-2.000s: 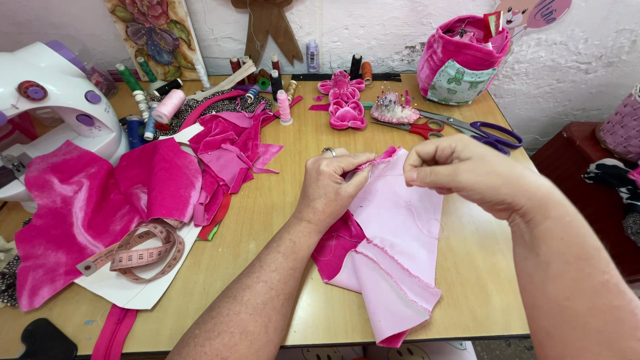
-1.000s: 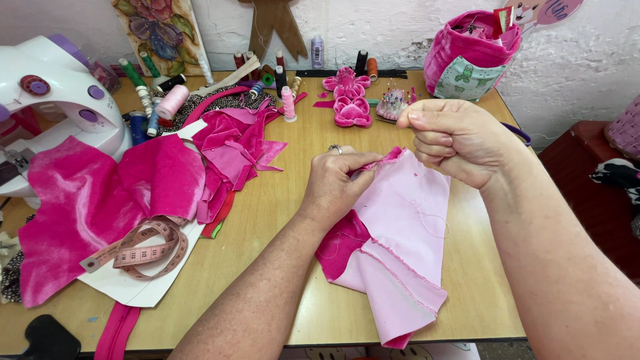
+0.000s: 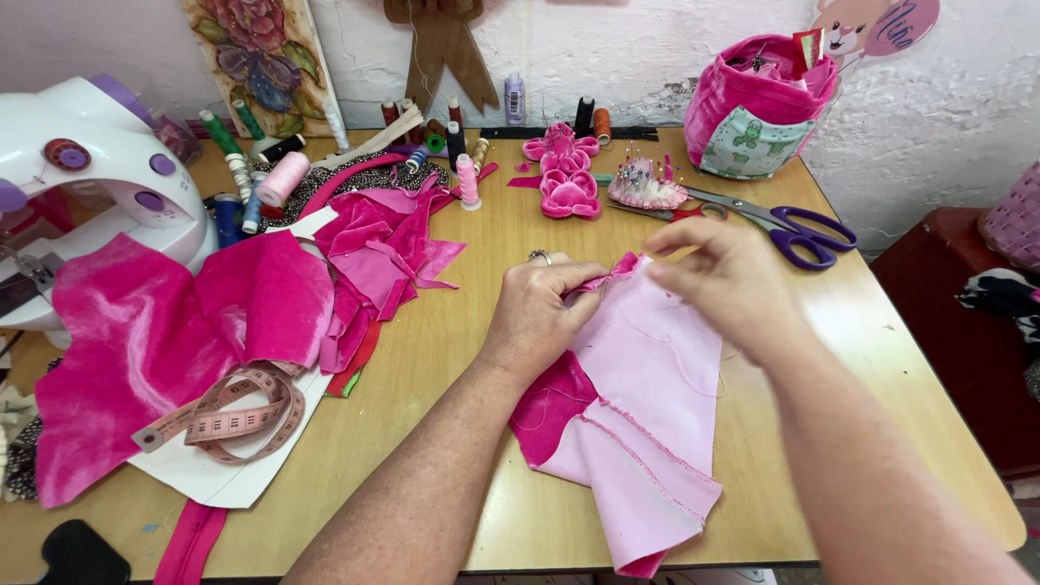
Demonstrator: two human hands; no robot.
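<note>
My left hand [image 3: 548, 305], with a ring on one finger, pinches the bunched upper edge of a pink velvet piece [image 3: 650, 390] whose pale underside shows. Stitched seams run across its lower part, and a loose thread lies over it. Just right of the pinched edge is my right hand [image 3: 715, 280], slightly blurred, its thumb and fingers curled near the cloth's top corner; whether it holds a needle or thread cannot be told. Beyond the hands stand a pincushion [image 3: 646, 187] full of pins and purple-handled scissors [image 3: 800, 236].
A white sewing machine [image 3: 106, 162] stands at the left behind pink velvet cloth [image 3: 162, 325]. A coiled tape measure [image 3: 244, 414] lies on white paper. Thread spools, velvet scraps [image 3: 382, 252], velvet flowers [image 3: 569, 171] and a pink fabric basket [image 3: 756, 106] sit toward the wall.
My right hand was raised to the right of the cloth's top a second ago; now it is lower and close to the cloth. My left hand keeps its pinch.
</note>
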